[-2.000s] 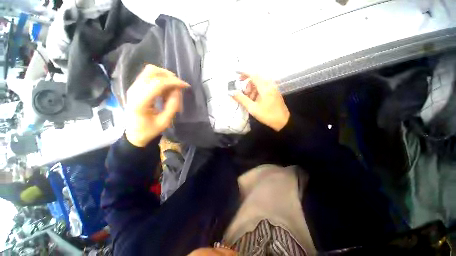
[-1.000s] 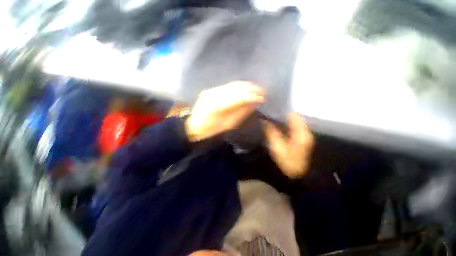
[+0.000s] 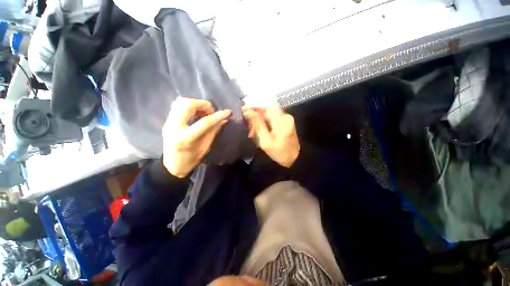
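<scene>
A grey fabric panel [image 3: 193, 67] lies over the front edge of the white sewing table and hangs down towards my lap. My left hand [image 3: 193, 136] pinches the grey cloth near its right edge, with thumb and forefinger together. My right hand [image 3: 272, 131] is close beside it, fingertips on the same edge of the cloth, also pinching it. The exact spot between the fingertips is small and partly hidden by the fingers.
The white table [image 3: 302, 42] has a scale-like front edge [image 3: 358, 72]. A dark grey heap [image 3: 84, 56] lies at upper left, beside a pale machine with a round end [image 3: 34, 123]. A blue crate [image 3: 84, 223] stands lower left. Grey-green cloth [image 3: 475, 190] hangs at right.
The view has swung and steadied after a blur. Both hands, apart from each other two seconds ago, have come together on the grey cloth. The white checked piece under my right hand no longer shows there.
</scene>
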